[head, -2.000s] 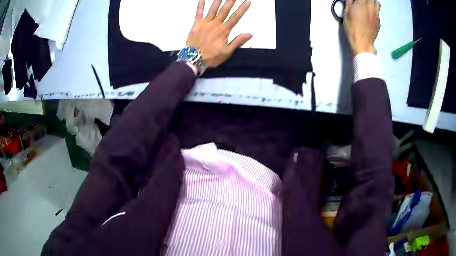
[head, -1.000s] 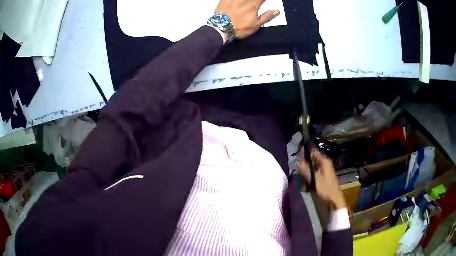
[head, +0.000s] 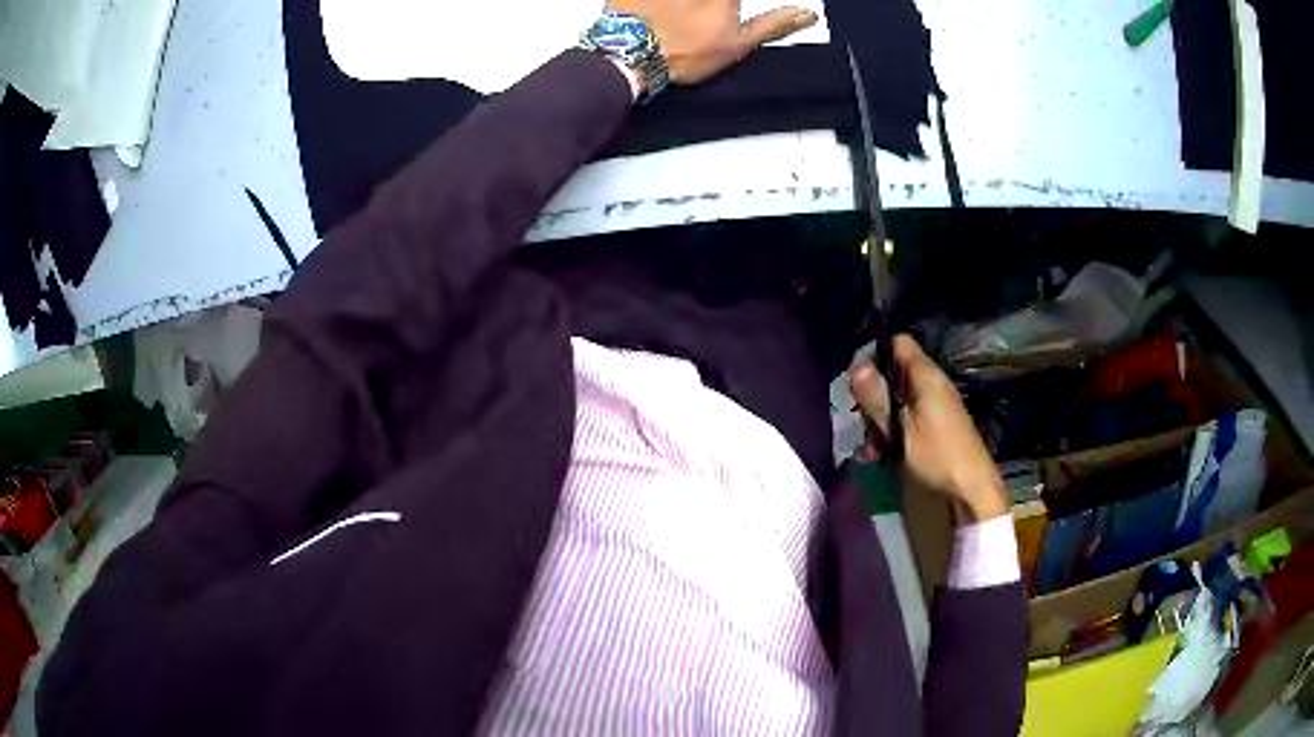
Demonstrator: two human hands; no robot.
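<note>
My left hand lies spread on the white paper pattern at the top edge of the picture; its fingers are partly cut off. The pattern lies on dark fabric on the table. My right hand is below the table's front edge and holds the handles of the large shears. The long dark blades point up over the table edge onto the fabric, just right of my left hand. Whether the blades are apart is hard to tell.
White sheets and dark offcuts lie at the left. Thin dark strips lie near the table's front edge. A green tool, a pale strip and more dark cloth are at the right. Boxes of supplies stand below right.
My right hand has come from the upper right of the table to below its front edge, now with the shears, and lately moved up slightly. My left hand has shifted right on the pattern.
</note>
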